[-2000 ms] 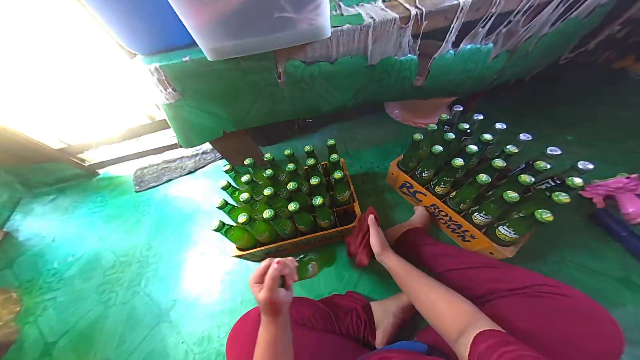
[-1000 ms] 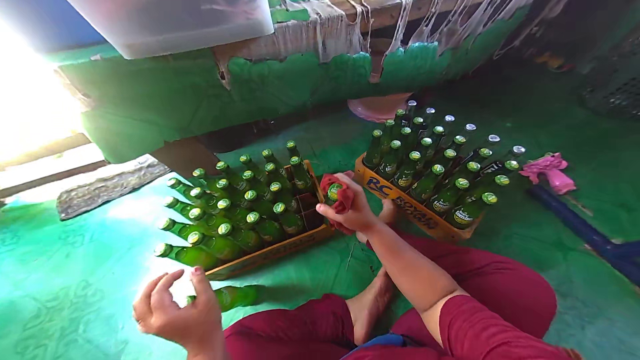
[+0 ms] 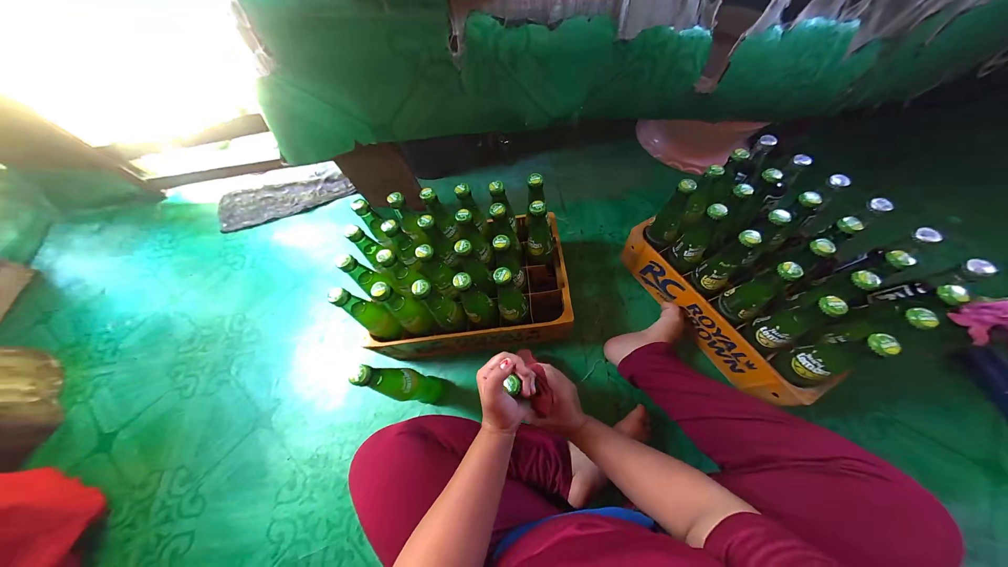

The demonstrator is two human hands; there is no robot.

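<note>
My left hand [image 3: 502, 392] is closed round a capped green glass bottle [image 3: 513, 384], of which little more than the cap shows. Against its other side my right hand [image 3: 557, 400] presses a dark red cloth [image 3: 539, 386]. Just beyond my hands stands a yellow crate [image 3: 472, 343] holding many capped green bottles, with bare compartments at its right end. Another green bottle [image 3: 402, 384] is on the floor left of my hands. To the right, a second yellow crate [image 3: 693, 311] carries green-capped and silver-capped bottles.
A green-covered table [image 3: 551, 79] edges the far side, with a pink basin [image 3: 697, 142] beneath it. A grey mat [image 3: 283, 197] lies near the bright doorway. Red fabric [image 3: 47, 508] is at the lower left, pink cloth [image 3: 980, 319] at the far right. My bare foot touches the right crate.
My left hand, open and apart one second ago, has come over to my right hand and now holds the bottle with it. The view has shifted.
</note>
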